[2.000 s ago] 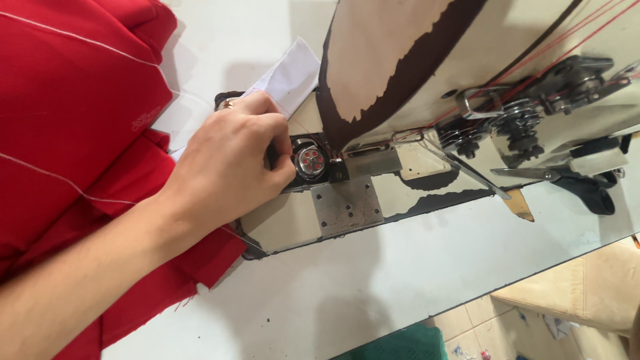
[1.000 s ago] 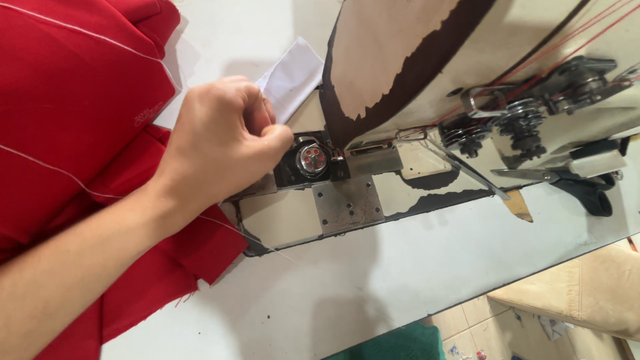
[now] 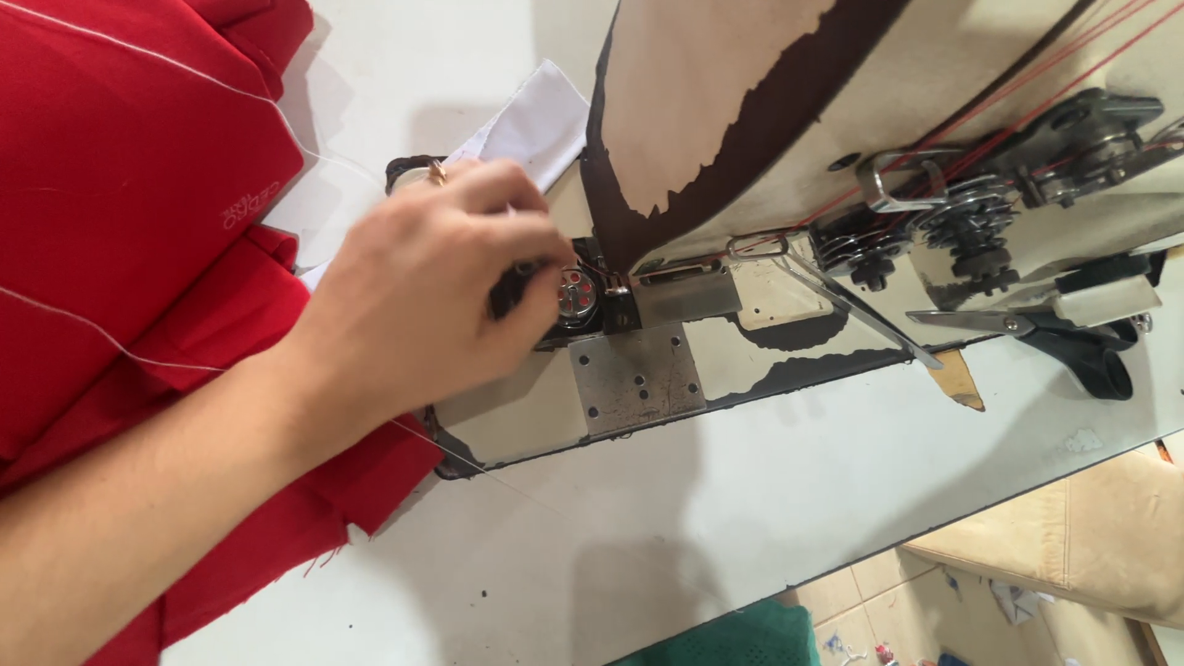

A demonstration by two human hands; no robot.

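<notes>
My left hand (image 3: 444, 277), with a ring on one finger, hovers over the end of a sewing machine bed (image 3: 518, 416), fingers bent and thumb beside the opening. Partly behind the thumb is a round metal bobbin part (image 3: 575, 294) with red spots showing through its holes. Whether the fingers hold anything is hidden. To its right are the needle area (image 3: 615, 289) and a metal plate with holes (image 3: 638, 379). Red fabric (image 3: 120, 185) lies at the left, under my forearm, with white thread (image 3: 102, 338) across it. My right hand is out of view.
Black-handled scissors (image 3: 1078, 342) lie at the right by the machine. Red threads (image 3: 1036, 116) run through the tension discs (image 3: 967, 222). Folded white cloth (image 3: 532, 125) sits behind my hand. Below the table edge are a beige cushioned seat (image 3: 1073, 527) and green fabric (image 3: 740, 638).
My left hand was at the bobbin part two seconds ago, drew back to the left with fingers curled, and is now over the opening again.
</notes>
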